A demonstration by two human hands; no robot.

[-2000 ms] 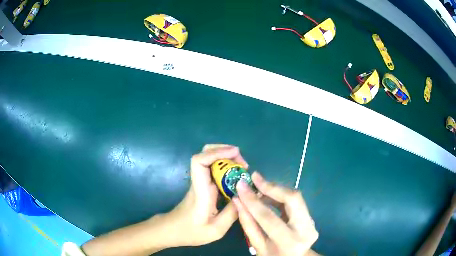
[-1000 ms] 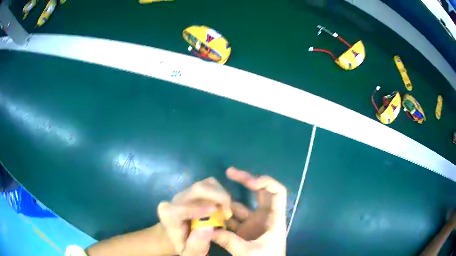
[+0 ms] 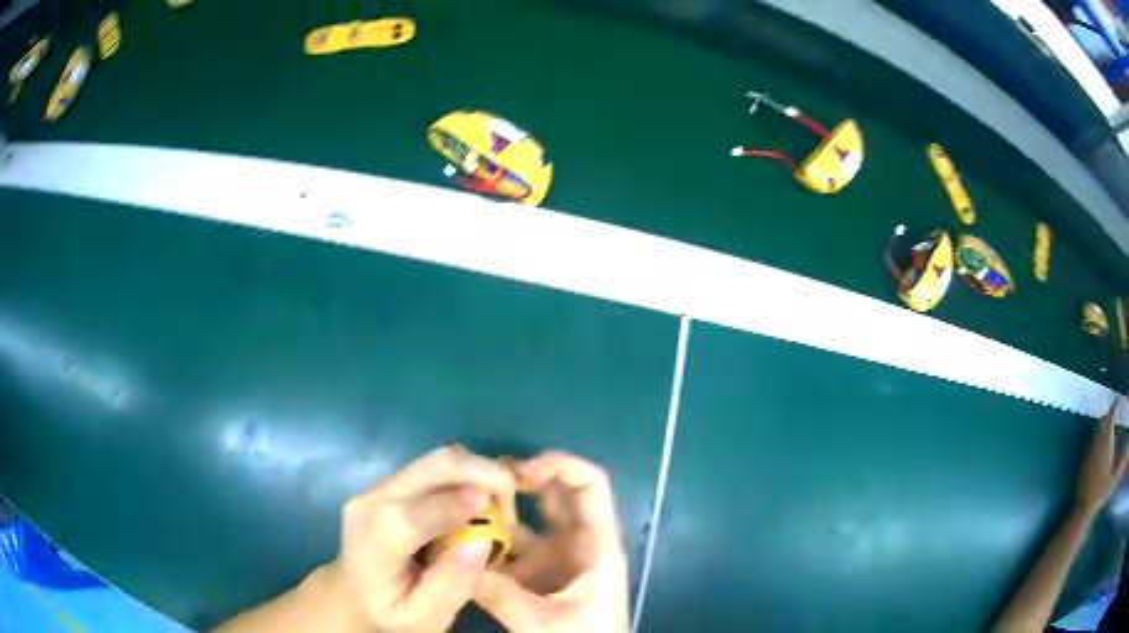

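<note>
A yellow housing (image 3: 480, 534) is held low in the picture above the green work surface. My left hand (image 3: 402, 532) is closed around it, with the thumb on its near side. My right hand (image 3: 563, 538) is at its right side, with bent fingers and thumb touching or very near the housing. Most of the housing is hidden by the fingers. Its circuit board and wires cannot be made out.
A white strip (image 3: 594, 266) divides the work surface (image 3: 310, 359) from the belt. Part-assembled yellow units (image 3: 495, 155) with red wires and narrow yellow covers (image 3: 359, 36) lie on the belt. Another person's arm (image 3: 1090, 476) is at the right edge.
The housing was first held with its green board showing; it has since been turned and the board is hidden. Both hands moved lower and left. The view shifted, and the other person's hand now reaches the strip.
</note>
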